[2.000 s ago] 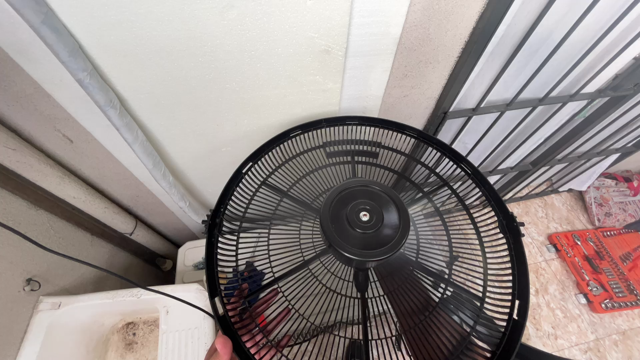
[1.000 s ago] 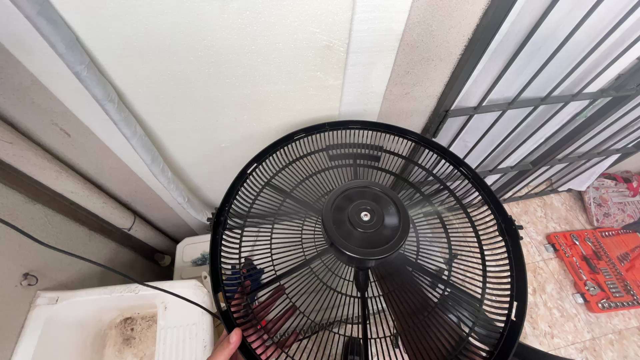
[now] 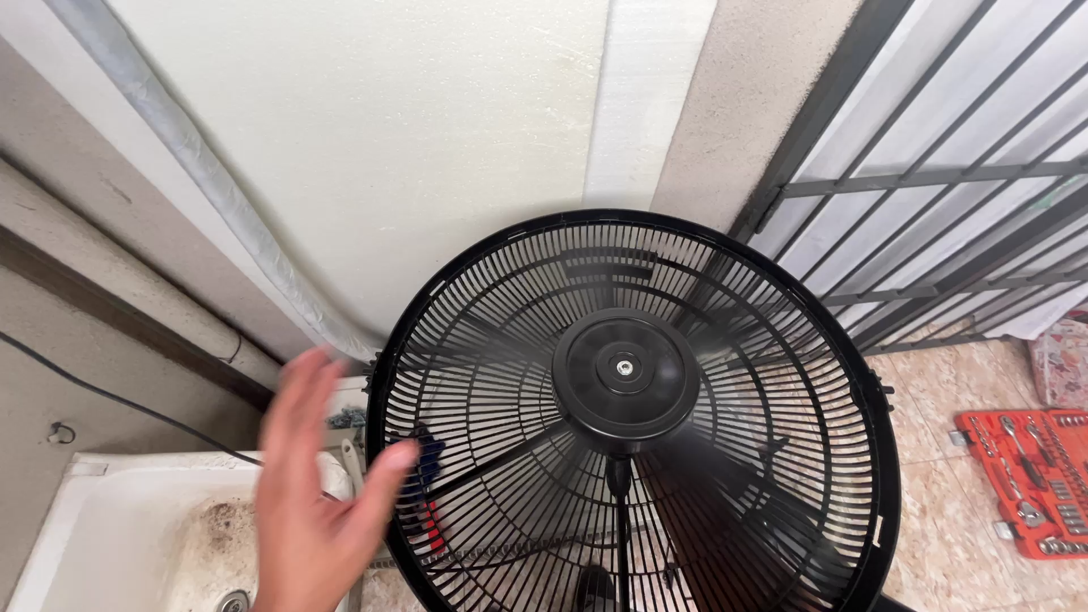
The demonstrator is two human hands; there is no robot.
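Observation:
A black fan with a round rear grille (image 3: pixel 807 374) fills the lower middle of the head view. Its blades are blurred, and a round black hub (image 3: pixel 625 378) with a metal shaft end sits at its centre. No front grille covers the blades. My left hand (image 3: pixel 327 484) is raised beside the left rim, slightly blurred, fingers apart and holding nothing; its thumb overlaps the rim, and whether it touches cannot be told. My right hand is outside the view.
A white sink (image 3: pixel 110 518) with brown stains stands at the lower left, a black cable (image 3: pixel 127 399) running above it. A red socket set case (image 3: pixel 1033 484) lies on the tiled floor at the right, below a dark metal grating (image 3: pixel 892 178). A pale wall (image 3: pixel 382 110) stands behind the fan.
My left hand was low at the fan's left rim, mostly out of view or behind the grille; it has come up and now shows with its fingers spread.

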